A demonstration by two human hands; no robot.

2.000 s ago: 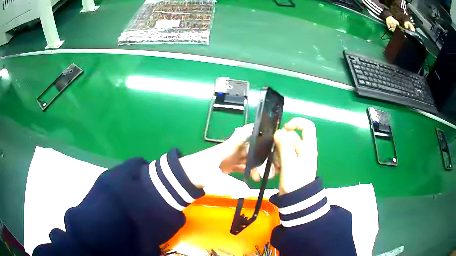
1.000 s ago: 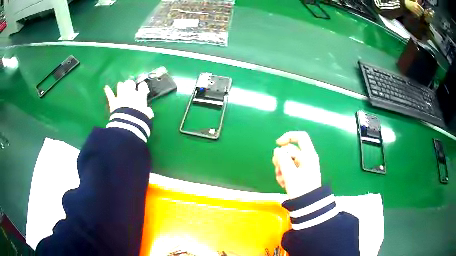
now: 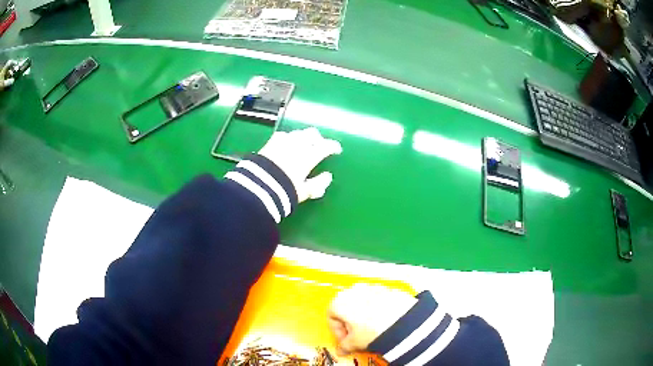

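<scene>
My left hand (image 3: 301,161) is over the green belt with thumb and fingers apart and nothing seen in it. It covers the near right corner of a dark phone middle frame (image 3: 265,100); whether it touches the frame is unclear. My right hand (image 3: 369,314) is over the right part of the orange-yellow parts tray (image 3: 304,279), fingers bent down towards the tray bottom. Its fingertips are overexposed, so whether it holds a strip is unclear. A pile of small brown and dark strip parts (image 3: 276,354) lies at the tray's near end.
Other middle frames lie at left (image 3: 172,104), far left (image 3: 70,84), right (image 3: 503,186) and far right (image 3: 621,224). A white sheet (image 3: 79,250) lies under the tray. Beyond the pale divider are bagged parts (image 3: 279,21) and a keyboard (image 3: 583,129). Another person's hand (image 3: 11,73) shows at the left edge.
The middle frame held earlier now lies flat on the belt at left, released. My left hand has moved right to beside another frame. My right hand has moved down into the tray area.
</scene>
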